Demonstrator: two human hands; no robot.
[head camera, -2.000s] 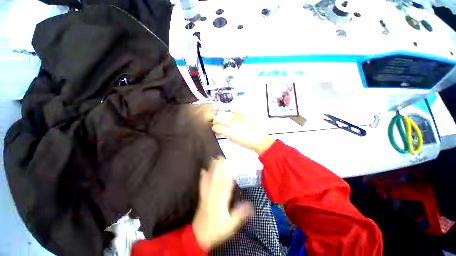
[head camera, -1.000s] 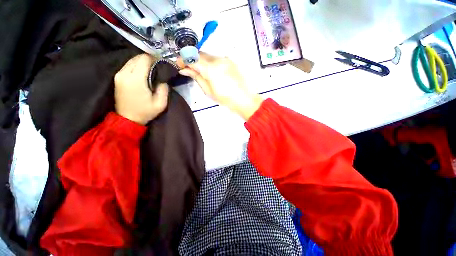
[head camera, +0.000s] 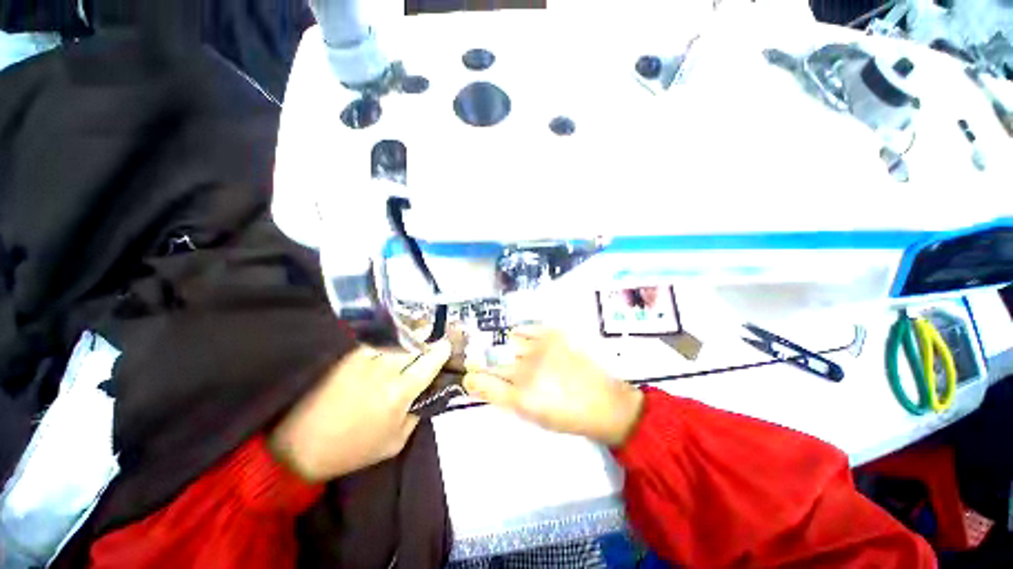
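Observation:
The dark brown jacket (head camera: 211, 322) lies in a large heap left of the machine and runs toward the needle area. The zipper (head camera: 441, 397) shows as a short pale line of teeth between my hands. My left hand (head camera: 361, 406) presses on the brown cloth, its fingertips by the presser foot (head camera: 489, 319). My right hand (head camera: 555, 383) is just right of the presser foot, fingertips at the cloth edge. The needle point is hidden behind the fingers and the machine head.
The white sewing machine head (head camera: 711, 145) spans the top. Right of my hands lie the smartphone (head camera: 639, 310), a tan tab (head camera: 685, 345), black snips (head camera: 794, 353) and green-yellow scissors (head camera: 921, 363). White cloth (head camera: 67, 445) lies at left. A red stool-like object (head camera: 933, 489) stands at lower right.
The view has shifted, showing more of the machine head. Both hands are now at the presser foot with the cloth lying flatter; a second ago they held the curled zipper edge in front of it.

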